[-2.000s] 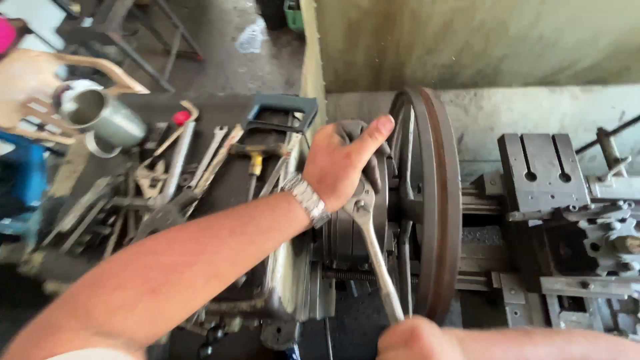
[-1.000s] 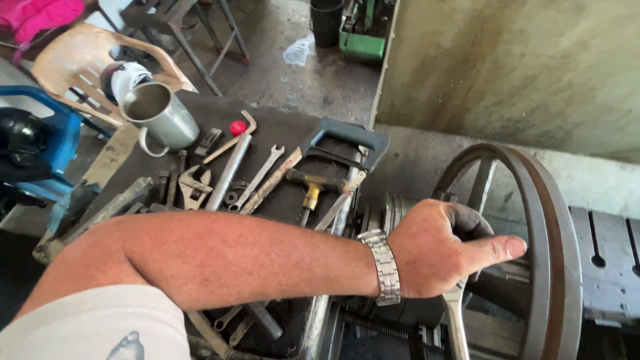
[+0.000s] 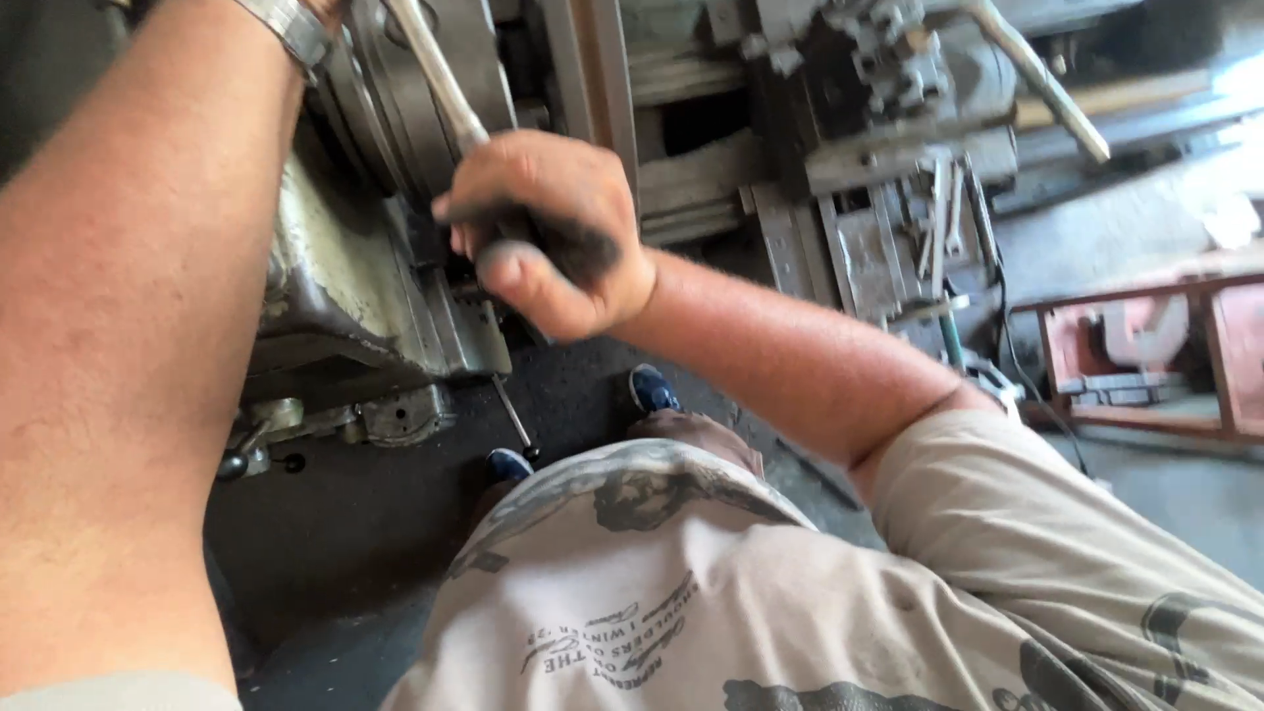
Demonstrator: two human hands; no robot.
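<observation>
My right hand (image 3: 553,237) is closed round the lower end of a long steel wrench (image 3: 430,64), its palm blackened with grime. The wrench runs up and left past the round metal body (image 3: 380,109) of a lathe headstock, and its head is out of the frame. Of my left hand (image 3: 324,8) only a sliver shows at the top left edge, above a metal-band wristwatch (image 3: 286,35); its fingers are hidden. Right of the wrench stands the rim of a large wheel (image 3: 597,89).
The lathe carriage (image 3: 879,69) with a long lever (image 3: 1047,84) is at the upper right. Spanners (image 3: 943,222) lie below it. A red metal frame (image 3: 1224,355) stands at far right. A ball-ended lever (image 3: 518,420) juts out near my shoes (image 3: 650,387).
The view has swung down and right, from the tool-covered bench toward my body. My right hand, out of view one second ago, shows again on the wrench handle.
</observation>
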